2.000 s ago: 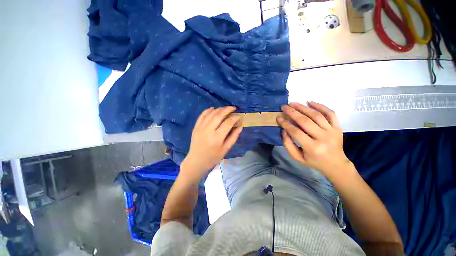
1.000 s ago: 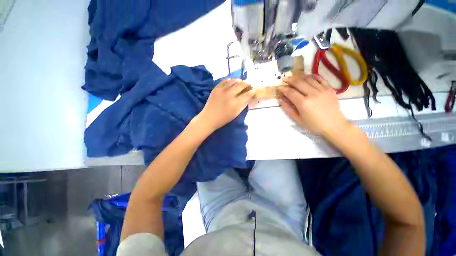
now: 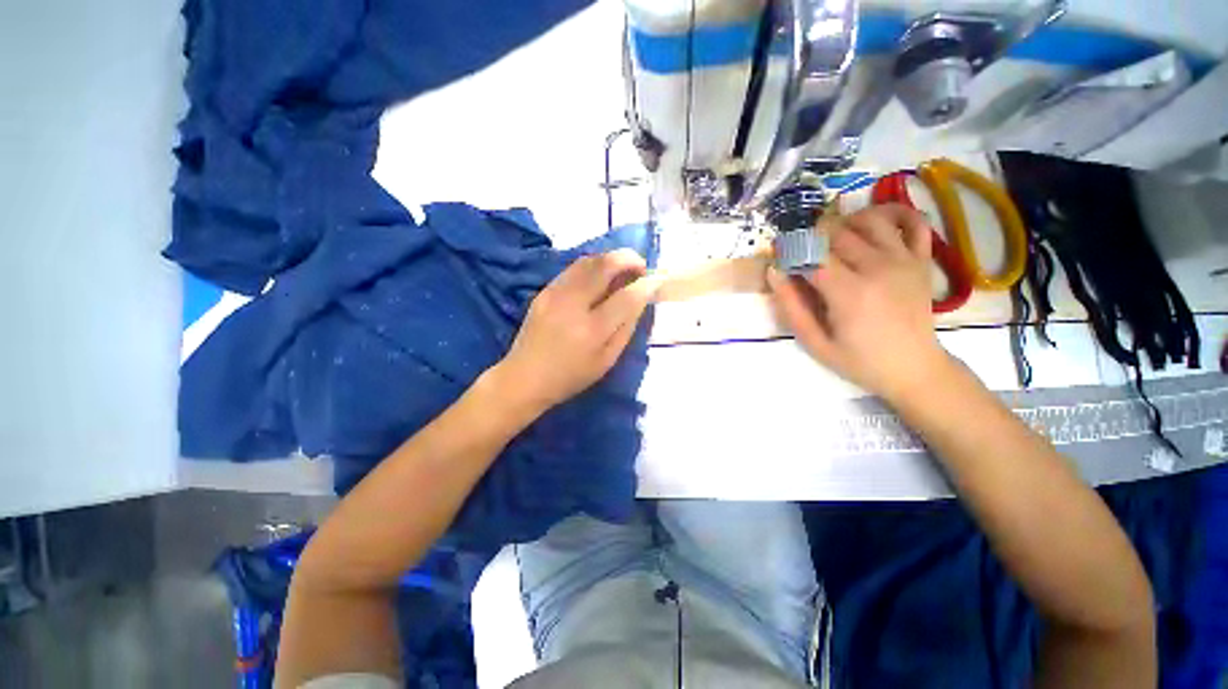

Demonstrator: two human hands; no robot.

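A thin tan strip [image 3: 717,279] spans between my hands below the needle area. My left hand [image 3: 582,330] pinches its left end at the edge of the navy fabric [image 3: 384,316], which lies crumpled to the left and hangs over the table front. My right hand [image 3: 869,296] is at the strip's right end, thumb against it, fingertips partly hidden behind the round grey ribbed knob [image 3: 800,242]. The sewing machine head [image 3: 862,81] is above. Presser foot and needle are blurred by glare.
Red and yellow scissors handles [image 3: 994,229] lie just right of my right hand. A black strip bundle [image 3: 1104,256] hangs further right. A ruler strip [image 3: 1077,423] runs along the table front. A blue crate [image 3: 247,633] is lower left. Navy cloth [image 3: 916,592] is below right.
The tan strip was over the gathered navy fabric near the table front; my hands have moved it to the machine. The fabric has shifted left, and the machine head has come into view.
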